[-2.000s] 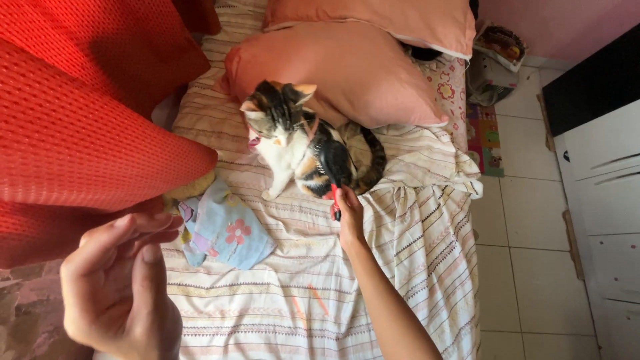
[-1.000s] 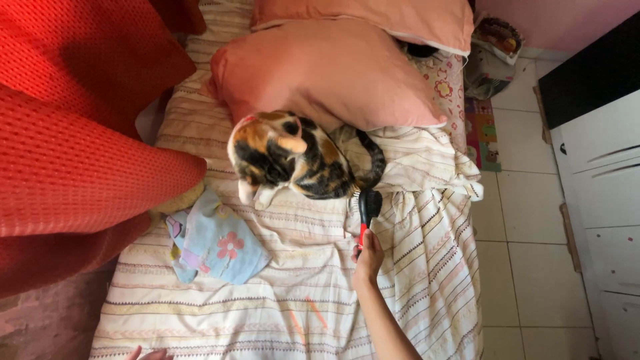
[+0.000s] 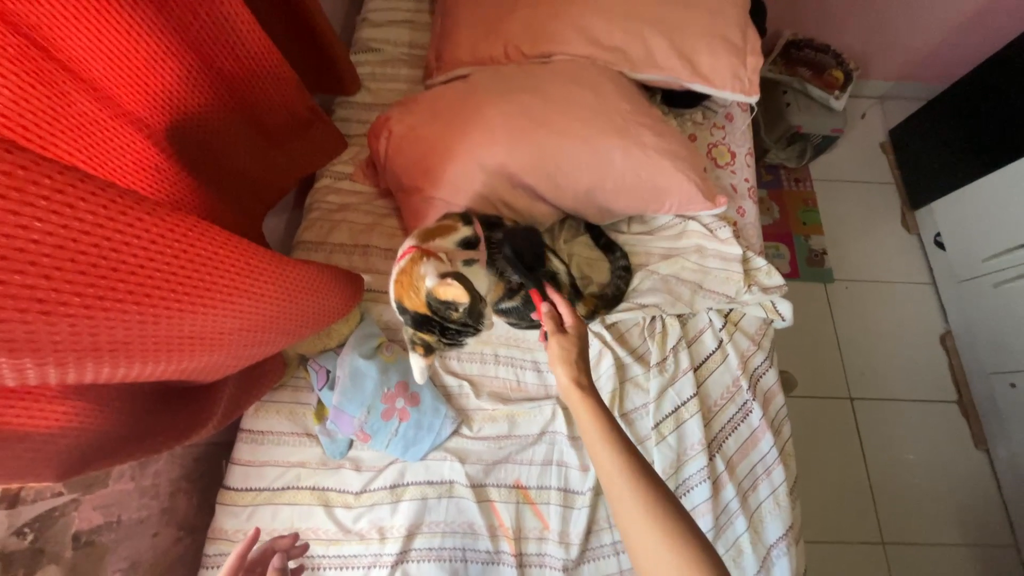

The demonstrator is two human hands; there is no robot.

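Observation:
A calico cat [image 3: 436, 296] with a red collar lies on the striped bed sheet [image 3: 640, 384], its head bent down toward the left and its tail curled at the right. My right hand [image 3: 565, 340] grips the red handle of a pet brush [image 3: 524, 254], whose black head rests against the cat's back or side. Low at the left, my left hand [image 3: 268, 554] shows only its fingers, apart and holding nothing, over the near part of the bed. The rest of that hand is out of view.
Two peach pillows [image 3: 528, 144] lie behind the cat. A blue floral cloth [image 3: 392, 400] is left of it, beside a red curtain [image 3: 160, 320]. Right of the bed are floor tiles [image 3: 896, 344], a colourful mat [image 3: 796, 224], bags [image 3: 800, 104] and a white cabinet [image 3: 980, 240].
The brush has moved from beside the cat's rear onto its body. The cat, head raised at first, has lowered it. My left hand, large at the left two seconds ago, is now low in view.

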